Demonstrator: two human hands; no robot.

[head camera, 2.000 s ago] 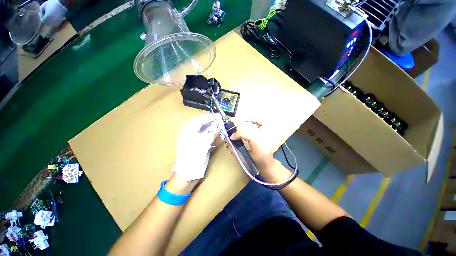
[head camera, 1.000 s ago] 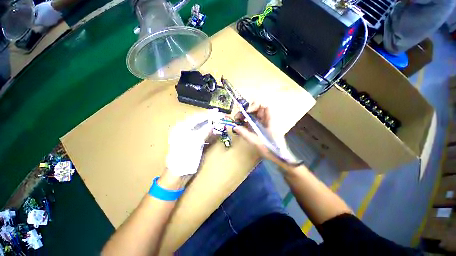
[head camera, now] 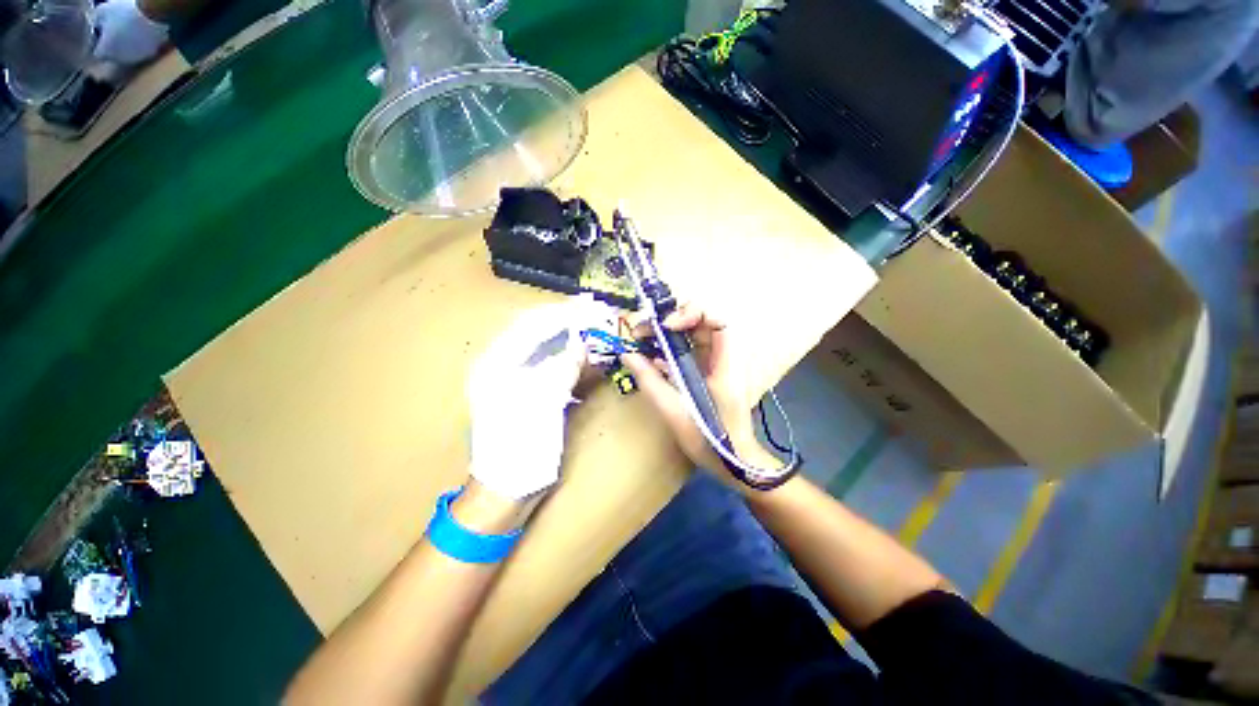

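Observation:
My left hand (head camera: 522,393), in a white glove with a blue wrist strap (head camera: 474,528), holds a small wired assembly (head camera: 624,379) with blue and dark wires at its fingertips. My bare right hand (head camera: 700,372) holds the black soldering iron (head camera: 695,386), its metal front pointing up and away. A pale solder feed tube (head camera: 672,361) runs along the iron and loops at my wrist. My right fingertips are close to the wires; whether they touch them is unclear. The black iron stand (head camera: 539,243) with its tray (head camera: 608,265) is just beyond my hands.
A tan cardboard sheet (head camera: 345,414) lies under my hands. A clear fume hood (head camera: 467,138) is behind the stand. White wired assemblies (head camera: 101,596) lie at left. A black box with lit display (head camera: 870,104) and a carton (head camera: 1063,400) of black parts stand at right. Parts of other people show at the top corners.
Since the first frame, the iron's tip has moved off the stand. The wired assembly now shows below my left fingertips. Since the second frame, the iron has tilted more upright in my right hand.

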